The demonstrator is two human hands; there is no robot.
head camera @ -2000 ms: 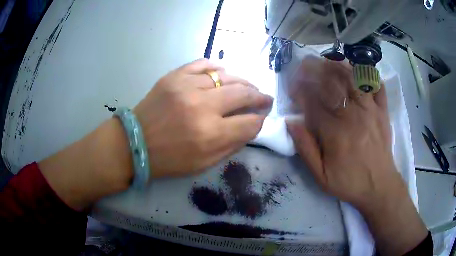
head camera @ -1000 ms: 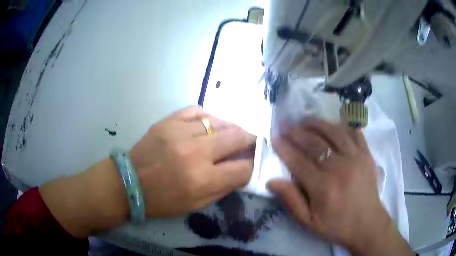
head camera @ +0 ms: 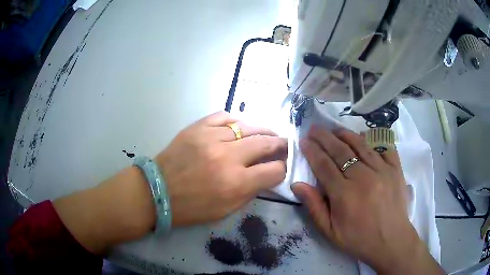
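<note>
A white fabric piece [head camera: 423, 161] lies under the presser foot [head camera: 301, 110] of the sewing machine [head camera: 344, 43] and spreads to the right and front. My left hand [head camera: 215, 172] is at the fabric's left edge, its thumb and fingertips closed on the fabric just in front of the foot. My right hand [head camera: 360, 193] lies flat on top of the fabric with fingers slightly spread, pressing it to the machine bed. The needle tip cannot be told apart in the glare.
The ribbed yellowish knob [head camera: 379, 138] hangs just above my right fingers. Dark thread snips [head camera: 461, 194] lie on the right. Dark stains [head camera: 252, 241] mark the table front. A blue object [head camera: 32, 35] is at the upper left.
The view has shifted, showing more of the machine head. Both hands have moved nearer the wearer relative to the presser foot since the first frame. The fabric remains under it.
</note>
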